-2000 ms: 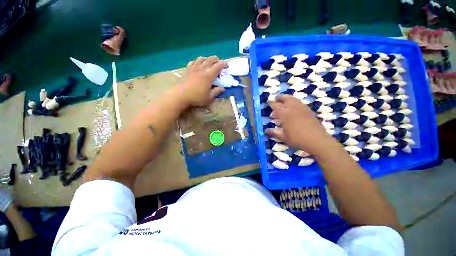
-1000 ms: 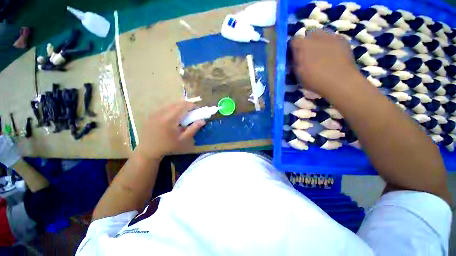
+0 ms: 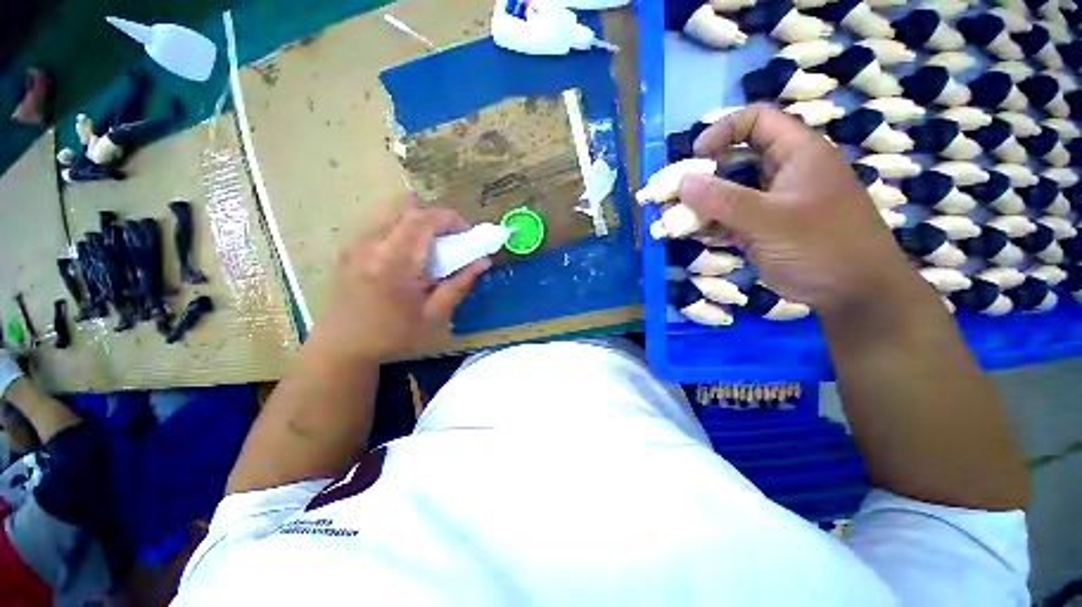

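Note:
My left hand (image 3: 398,279) is shut on a white glue bottle (image 3: 465,250), held tilted with its nozzle end at the green glue cap (image 3: 522,230) on the brown work pad (image 3: 492,166). My right hand (image 3: 789,196) holds a cream-and-black body piece (image 3: 679,192) above the left edge of the blue parts tray (image 3: 651,344). The piece's paired cream ends point left; its black part is mostly hidden by my fingers. Rows of similar pieces fill much of the tray.
Black leg parts (image 3: 131,270) lie piled on the cardboard bench cover (image 3: 297,95) at left. Another white bottle (image 3: 540,29) lies behind the pad, and one (image 3: 178,50) lies on the green belt. A joined figure part (image 3: 104,140) is at far left. A co-worker's arm (image 3: 42,403) shows lower left.
My left hand has gone from the bench's back to the green cap, now with a bottle. My right hand has lifted a body piece from the tray. The view has shifted.

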